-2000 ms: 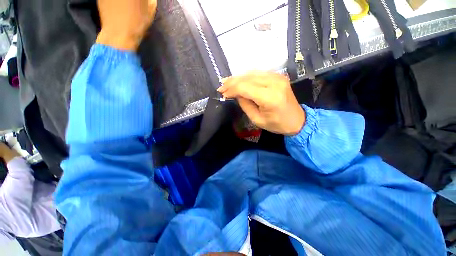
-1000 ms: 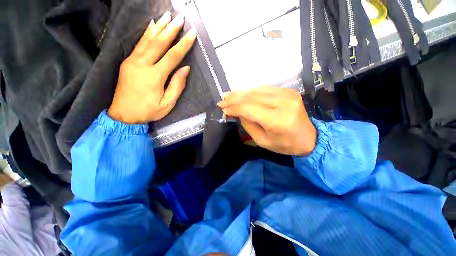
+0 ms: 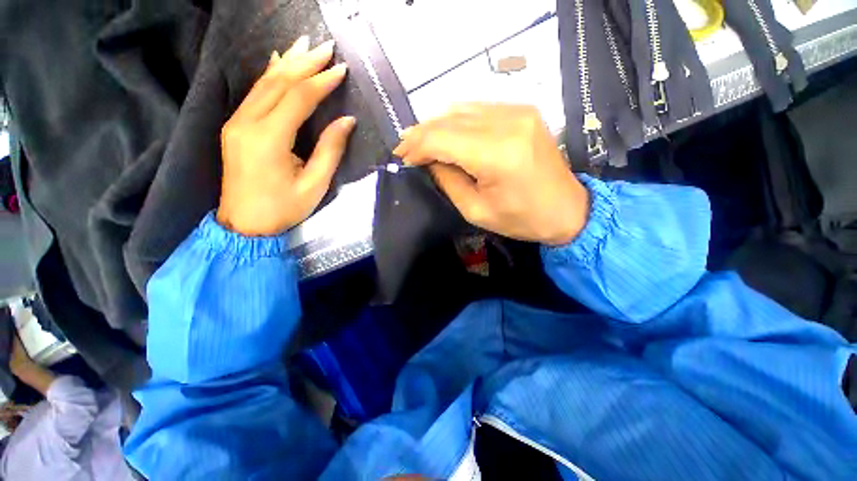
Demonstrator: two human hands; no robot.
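The dark grey garment (image 3: pixel 179 122) lies on the left of the white machine table and hangs off its left side. A dark zipper with silvery teeth (image 3: pixel 380 83) runs along its right edge, from the top of the view towards me. My left hand (image 3: pixel 282 141) lies flat on the garment, fingers spread, left of the zipper. My right hand (image 3: pixel 503 164) pinches the near end of the zipper between thumb and fingers. A dark flap (image 3: pixel 404 225) hangs from there over the table edge. The needle area is not clearly visible.
Several spare zippers (image 3: pixel 584 85) hang over the table's ruler-marked edge (image 3: pixel 742 83) on the right. A yellow ring (image 3: pixel 705 19) lies behind them. Dark cloth (image 3: pixel 752 216) is below on the right. A person in a pale lilac top (image 3: pixel 66 432) is at lower left.
My left hand has come down from the top of the view onto the garment. Since a second ago, my right hand and the zipper end have moved up, away from me.
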